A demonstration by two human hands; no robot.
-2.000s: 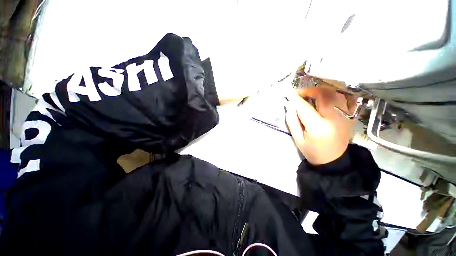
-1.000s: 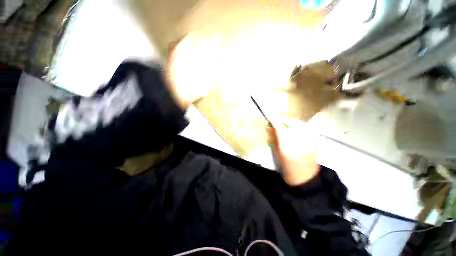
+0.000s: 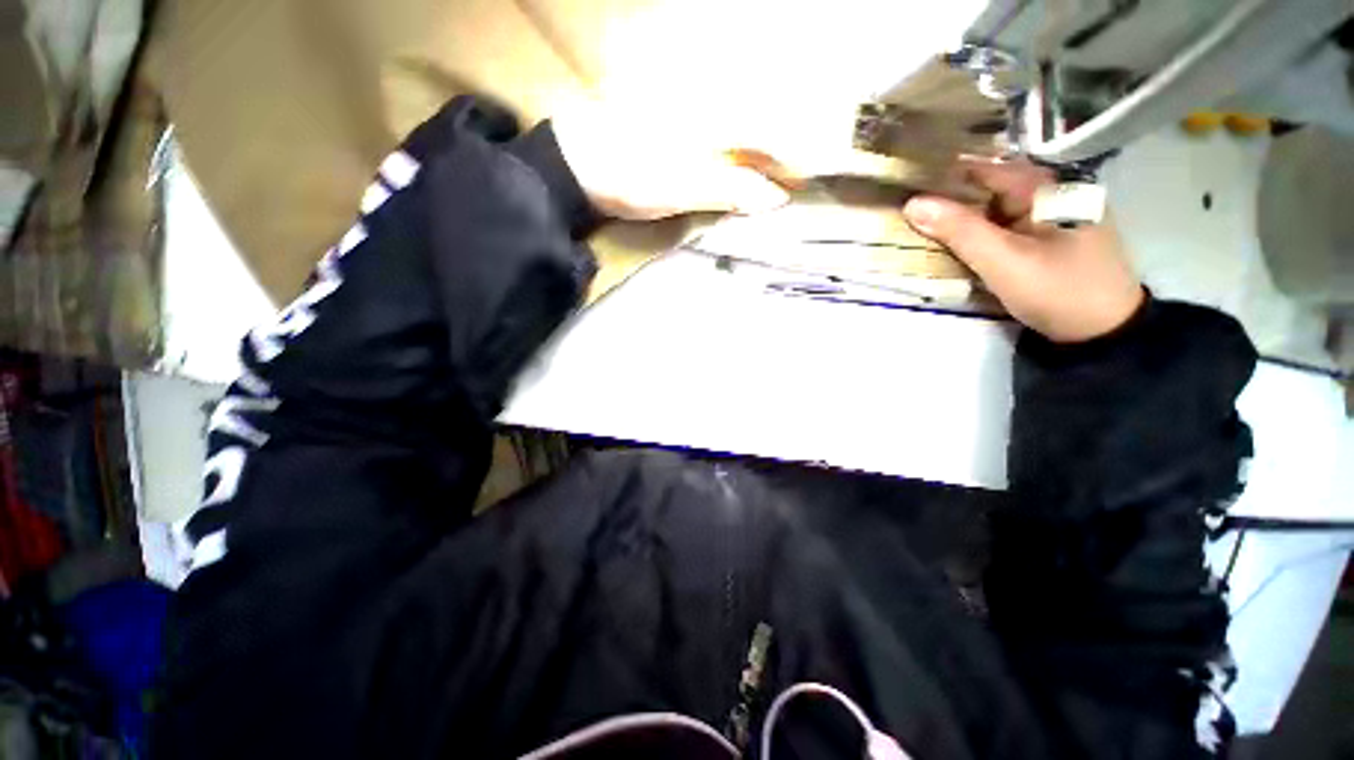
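Observation:
A large tan garment panel (image 3: 282, 149) lies over the table from the upper left to the machine, washed out by glare in the middle. My left hand (image 3: 691, 189) rests on the panel left of the needle area, fingers at a fold of the cloth. My right hand (image 3: 1047, 253) grips the panel's near edge between thumb and fingers, just below the machine's presser foot area (image 3: 998, 71). Thin dark lines run along the cloth edge between my hands. The needle tip is too unclear to tell.
The machine head (image 3: 1143, 74) fills the upper right. The yellow-orange scissor handles (image 3: 1227, 123) show on the bed behind it. The white table edge (image 3: 757, 401) runs close in front of my body. Plaid cloth (image 3: 89, 267) hangs at the left.
The tan panel has swung into view, spreading to the upper left. My right hand has moved right and up, toward the machine. My left hand has moved right along the cloth.

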